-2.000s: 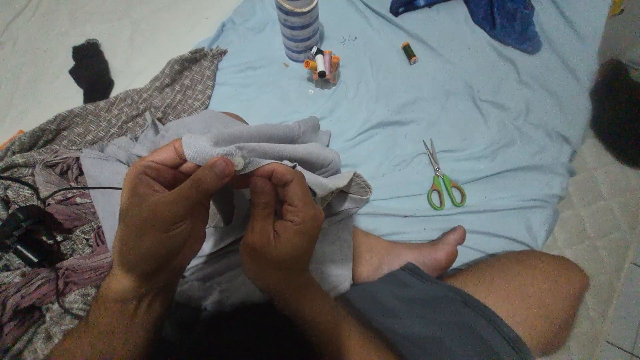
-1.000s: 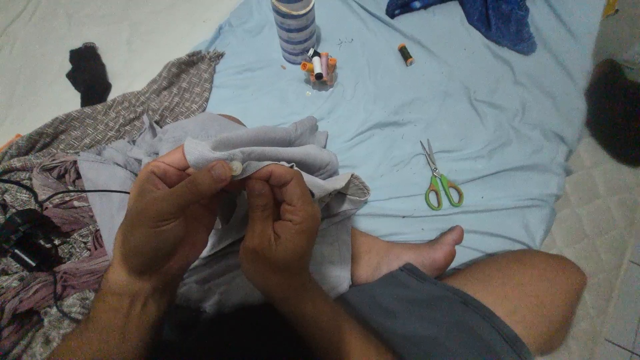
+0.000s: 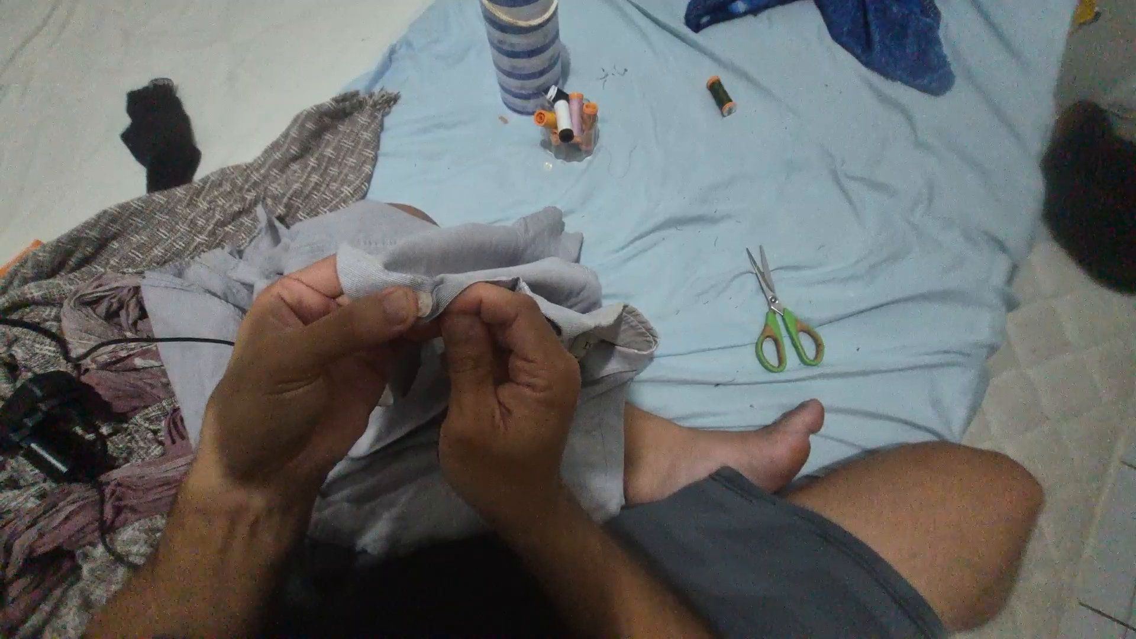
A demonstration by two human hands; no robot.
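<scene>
A light grey cloth garment (image 3: 497, 244) lies bunched across my lap, its edge raised between my hands. My left hand (image 3: 311, 364) pinches that edge, the thumb beside a small pale button (image 3: 423, 304). Close on its right, my right hand (image 3: 510, 382) has thumb and forefinger closed on the same edge; whether a needle is between them cannot be told. Green-handled scissors (image 3: 777, 311) lie slightly open on the light blue sheet (image 3: 674, 195), to the right of the garment.
Thread spools (image 3: 568, 120) sit in a small container beside a blue-striped cylinder (image 3: 524, 53). A dark thread spool (image 3: 721, 96) lies farther right. Blue fabric (image 3: 887, 40) is at the top, a black cloth (image 3: 161, 133) at upper left. A black device (image 3: 53, 426) with a cable rests on the patterned fabric (image 3: 293, 169).
</scene>
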